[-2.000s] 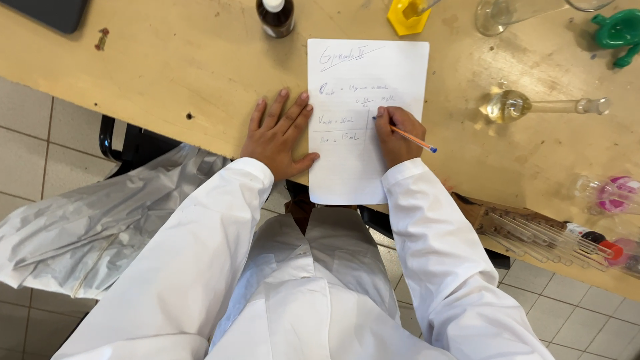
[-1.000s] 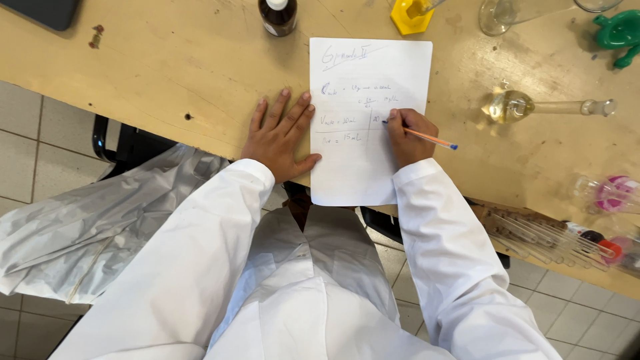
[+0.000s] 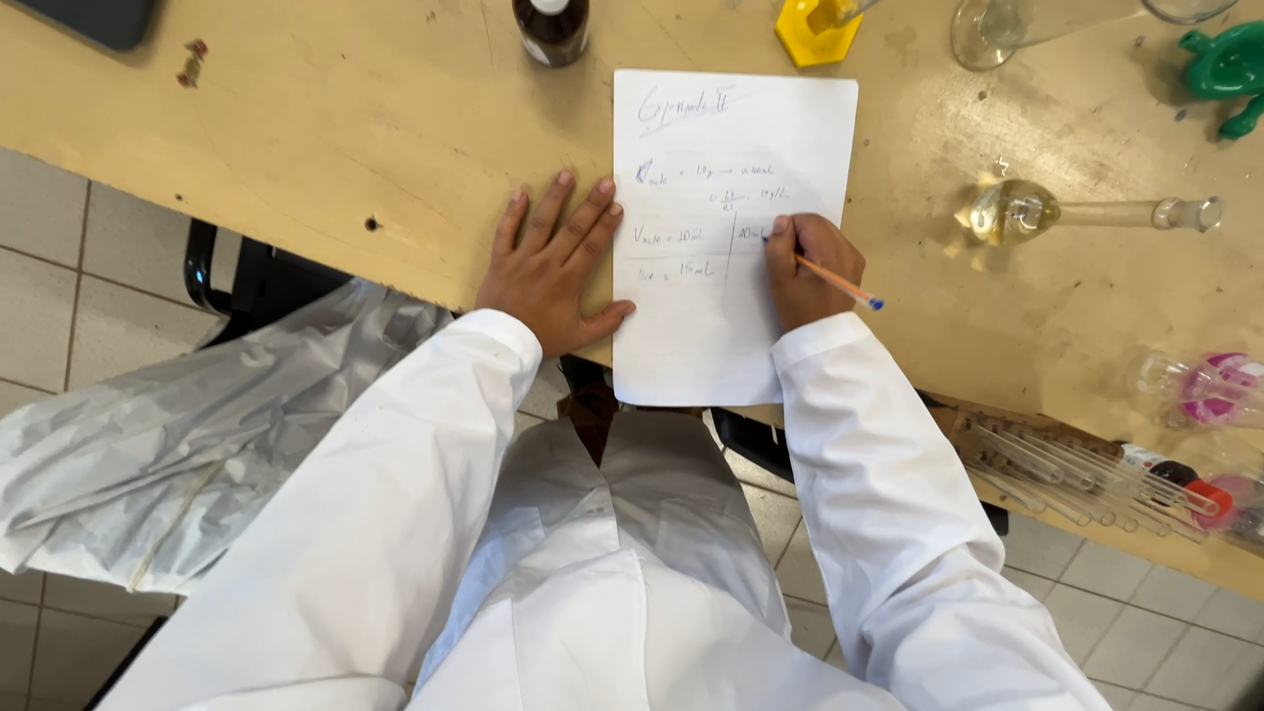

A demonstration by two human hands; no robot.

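Observation:
A white sheet of paper [image 3: 691, 346] with handwriting in blue ink lies at the front edge of the worn yellowish table, its lower end reaching past the edge. My right hand [image 3: 815, 269] rests on the sheet's right side and holds an orange ballpoint pen [image 3: 837, 280] with a blue end cap, its tip at the writing in the right column. My left hand [image 3: 558, 262] lies flat with fingers spread on the tabletop, its fingertips and thumb at the sheet's left edge. It holds nothing.
Beyond the sheet stand a brown bottle [image 3: 553, 30] and a yellow hexagonal base [image 3: 818, 32]. To the right are a flask with yellowish liquid [image 3: 1012, 212], a green object [image 3: 1224, 64], glass test tubes [image 3: 1076, 474] and a flask with pink contents [image 3: 1220, 388]. A grey plastic cover [image 3: 227, 444] hangs left.
More writing now shows in the right column beside the pen tip. My left hand has stayed flat at the sheet's left edge.

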